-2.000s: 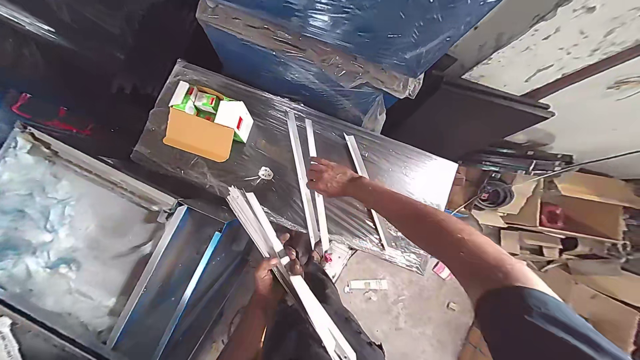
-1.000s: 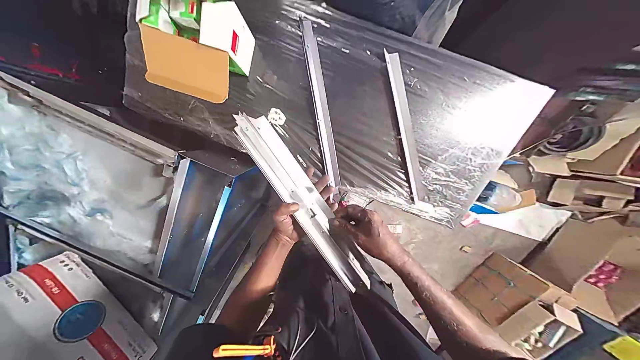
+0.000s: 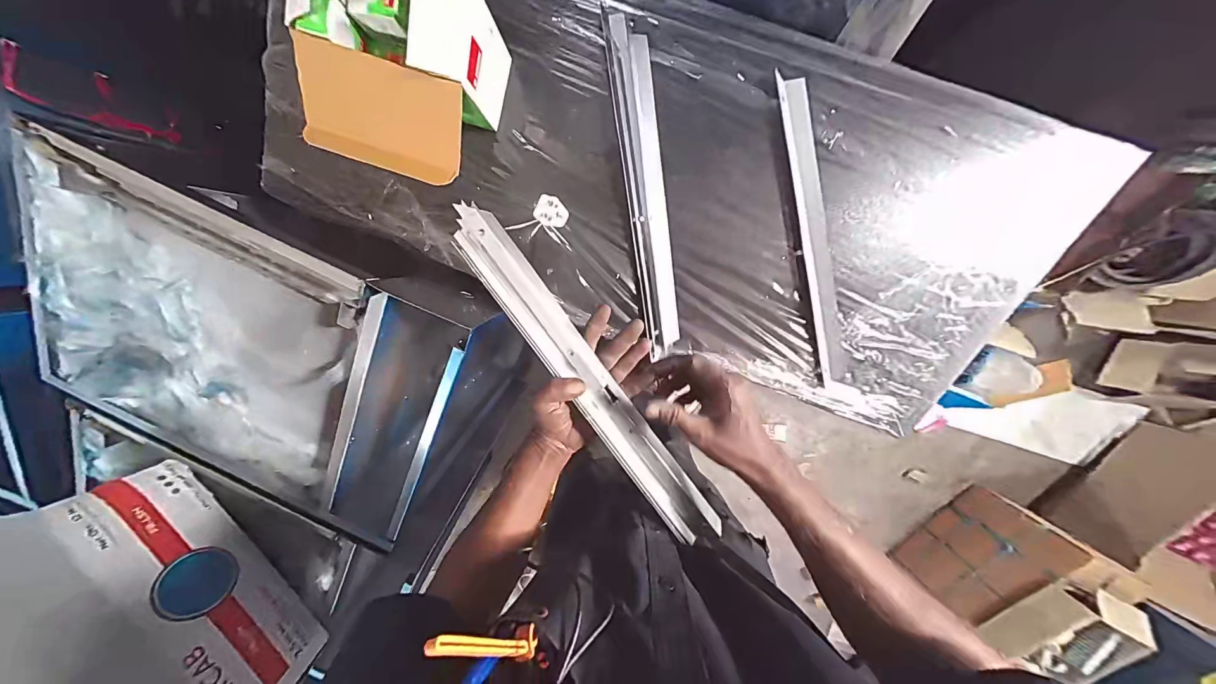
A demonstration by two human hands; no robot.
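My left hand [image 3: 560, 413] holds a bundle of pale metal angle strips [image 3: 532, 294] slantwise in front of my body, thumb on the near side and fingers spread beyond it. Close beside the bundle's right side is my right hand [image 3: 708, 408], its fingers bent; small pale bits show between them, too unclear to name. Two metal strips [image 3: 646, 190] lie side by side on the film-wrapped dark panel [image 3: 722, 142], their lower ends near my hands. Farther right on the panel rests a single angle strip [image 3: 809, 237].
An open carton [image 3: 380, 109] with green-and-white boxes stands on the panel, near a small white connector-like piece [image 3: 551, 211]. A printed carton [image 3: 142, 579] is at lower left, below a film-covered metal frame [image 3: 190, 256]. Cardboard boxes [image 3: 997, 551] crowd the lower right. An orange-handled tool [image 3: 480, 647] shows at my waist.
My right hand has moved from the strips on the panel to the side of the held bundle. My left hand still holds the bundle. The view has come closer to the panel.
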